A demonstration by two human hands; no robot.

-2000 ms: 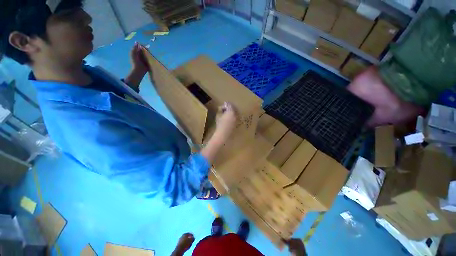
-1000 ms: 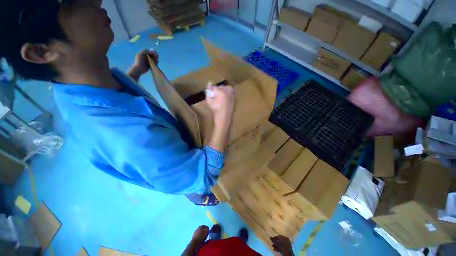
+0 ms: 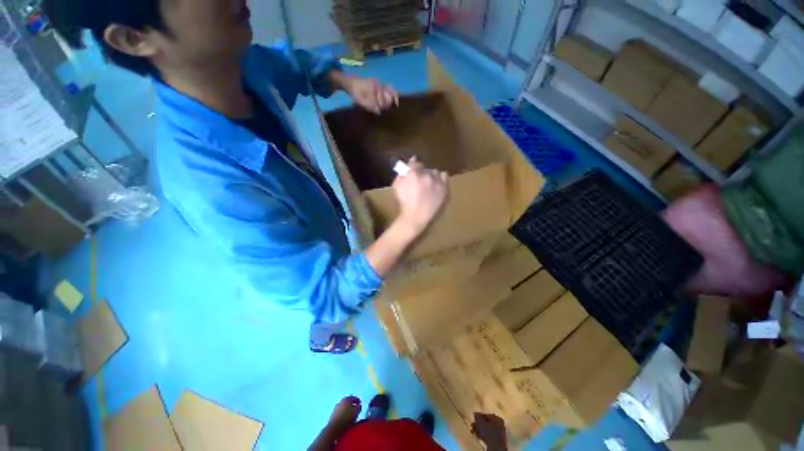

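Note:
My left hand (image 3: 346, 410) is small at the bottom, beside my red clothing, with curled fingers and nothing visible in it. My right hand (image 3: 488, 429) is at the bottom edge, over the near side of a low brown carton (image 3: 469, 363); whether it touches or grips is unclear. A large open carton (image 3: 458, 198) stands upright beyond it, its flaps up and its dark inside showing. A person in a blue smock (image 3: 238, 207) leans over it, one hand inside the opening and the other holding a small white item.
Smaller brown cartons (image 3: 569, 339) adjoin on the right. A black pallet (image 3: 608, 251) and a blue pallet (image 3: 533, 136) lie behind. Shelving (image 3: 573, 101) holds cartons. Flattened cardboard (image 3: 216, 423) lies on the floor at lower left. A white bag (image 3: 659, 392) lies at right.
The large carton's flaps have opened, showing its inside. The other person's far hand has moved from a raised flap to the opening. The view has shifted left; my hands remain low.

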